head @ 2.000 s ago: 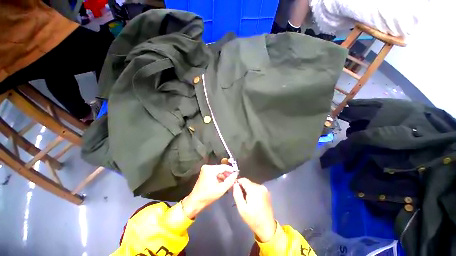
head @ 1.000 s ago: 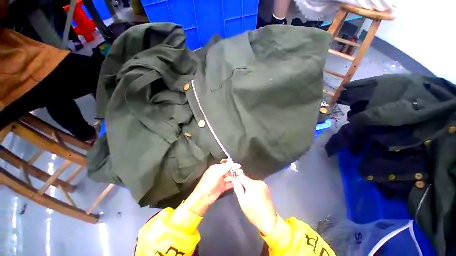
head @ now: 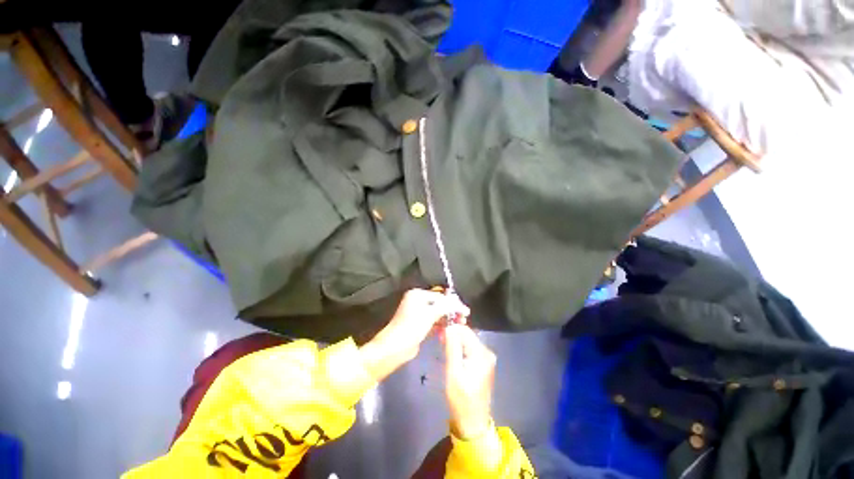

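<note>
A dark olive-green jacket [head: 562,196] lies spread in front of me. A silvery-white zipper [head: 434,206] runs down its front beside a placket with brass-gold buttons [head: 418,210]. My left hand [head: 418,318] pinches the zipper's lower end at the jacket's near edge. My right hand [head: 468,370] is just below it, its fingertips closed together at the same end and touching or nearly touching my left fingers. A small reddish, shiny spot shows between the fingertips. Whether it is a slider or a fingertip I cannot tell.
A second pile of dark jackets [head: 749,374] lies over a blue crate [head: 599,421] at the lower right. Another blue crate [head: 510,33] stands behind the jacket. Wooden stools stand at left [head: 70,159] and right [head: 698,192], with people's legs beside them.
The view has shifted and tilted, so the jacket and stools sit differently in the picture. Both hands stay together at the zipper's lower end; the right hand now points more upright.
</note>
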